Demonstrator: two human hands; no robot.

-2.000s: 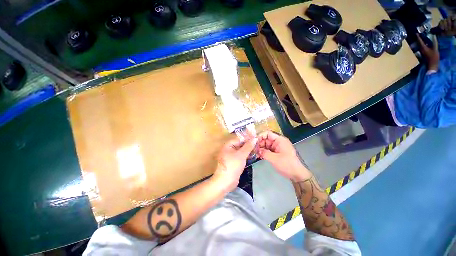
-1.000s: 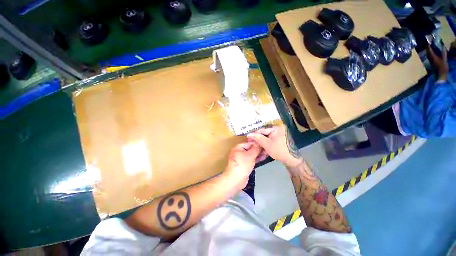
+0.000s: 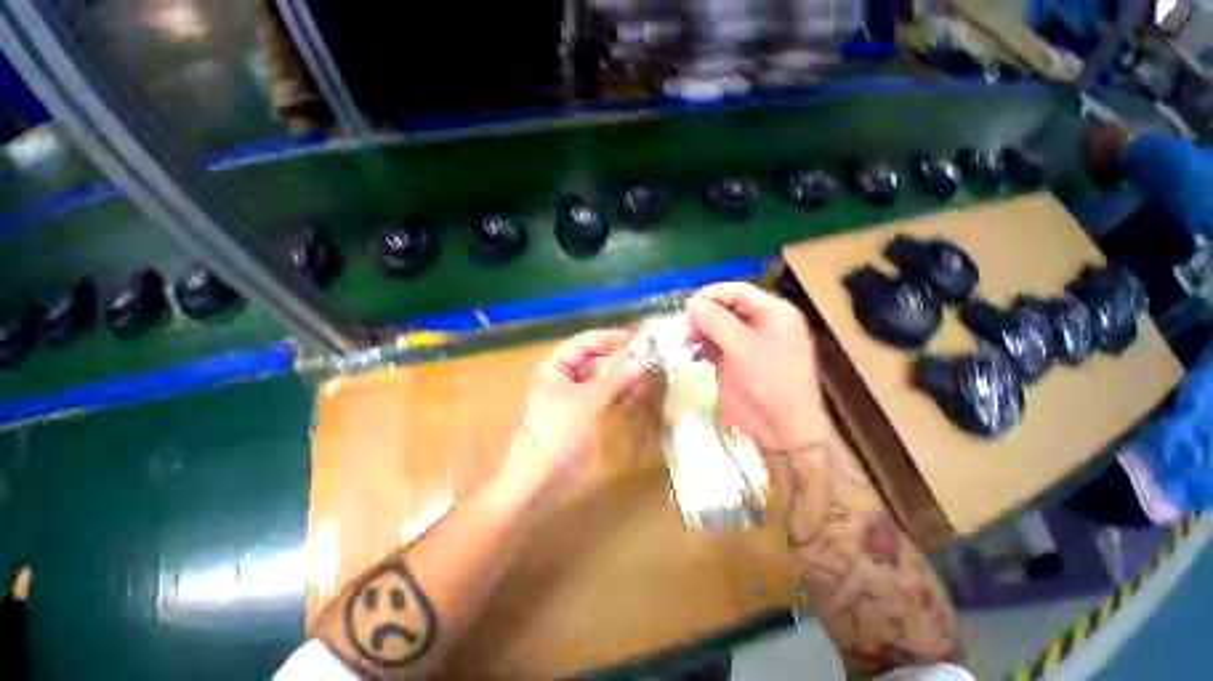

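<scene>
My left hand and my right hand are raised over the far part of the taped cardboard mat. Their fingertips pinch a thin clear film, seen mainly by its glare; its outline is blurred. The white liner strip lies on the mat below and between my hands; its far end is partly hidden behind my fingers. Round black parts stand in a row on the green conveyor, one straight beyond my hands.
At right, stacked cardboard sheets hold several black parts, some shiny with film. Blue edge tape runs between bench and conveyor. A metal post stands at left. A person's blue sleeve shows at far right.
My hands have moved from the strip's near end, by the bench edge, forward and up towards the conveyor, slightly apart. The view has tilted up and shows more of the belt.
</scene>
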